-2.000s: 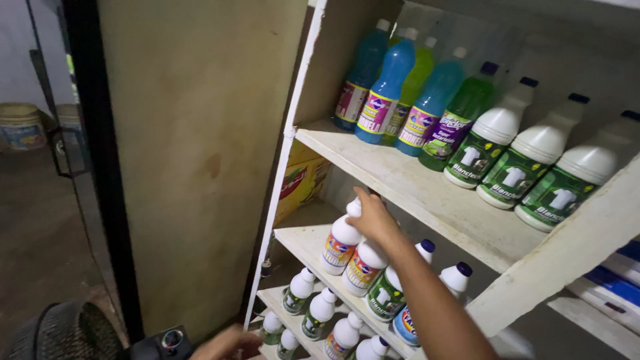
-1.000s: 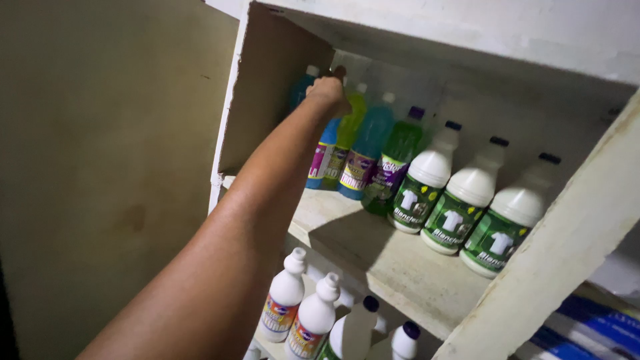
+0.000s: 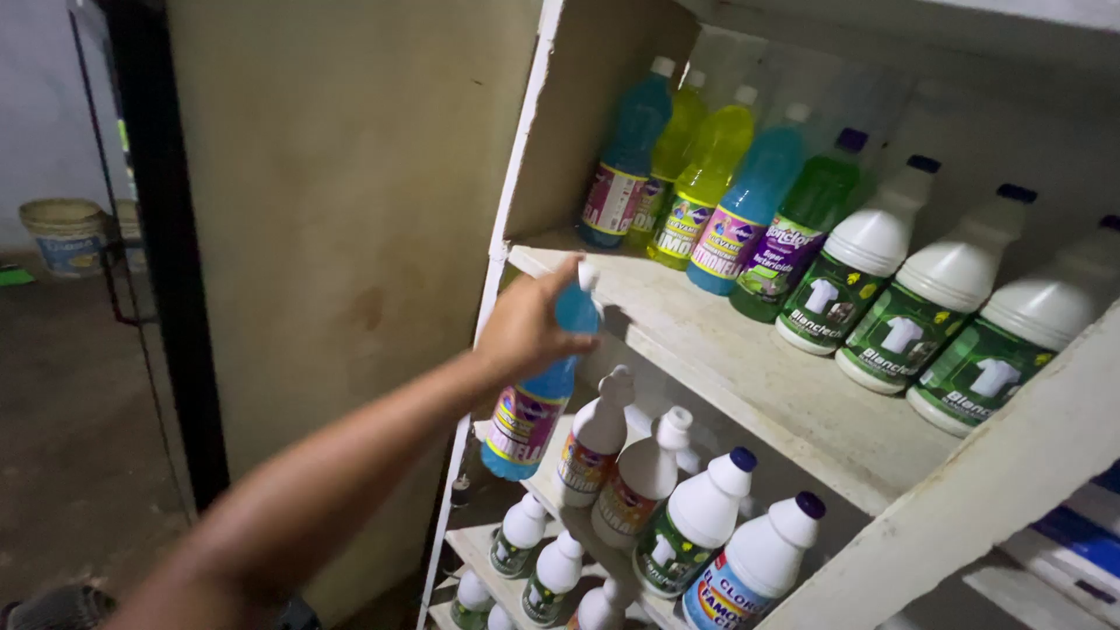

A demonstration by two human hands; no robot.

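Observation:
My left hand (image 3: pixel 525 328) reaches in from the lower left, its fingers and thumb around the upper part of a blue plastic cleaner bottle (image 3: pixel 529 416) with a white cap. The bottle is held tilted in front of the left end of the shelves. Behind it on the upper shelf (image 3: pixel 691 319) stand a blue bottle (image 3: pixel 643 131), yellow bottles (image 3: pixel 722 149), another blue bottle (image 3: pixel 761 188), a green bottle (image 3: pixel 814 197) and several white bleach bottles (image 3: pixel 875 232). Just right of the held bottle, white bottles (image 3: pixel 643 468) stand on the shelf below. My right hand is out of view.
The white shelf unit's left upright (image 3: pixel 525 114) borders a stained beige panel (image 3: pixel 350 219). A slanted white post (image 3: pixel 989 490) crosses at the lower right. Lower shelves (image 3: pixel 477 542) hold more white bottles. Buckets (image 3: pixel 66 236) stand on the floor at the far left.
My left hand has come down from the bottles on the upper shelf, now with a blue bottle in it. My right hand, at the lower-shelf bottles two seconds ago, has left the view.

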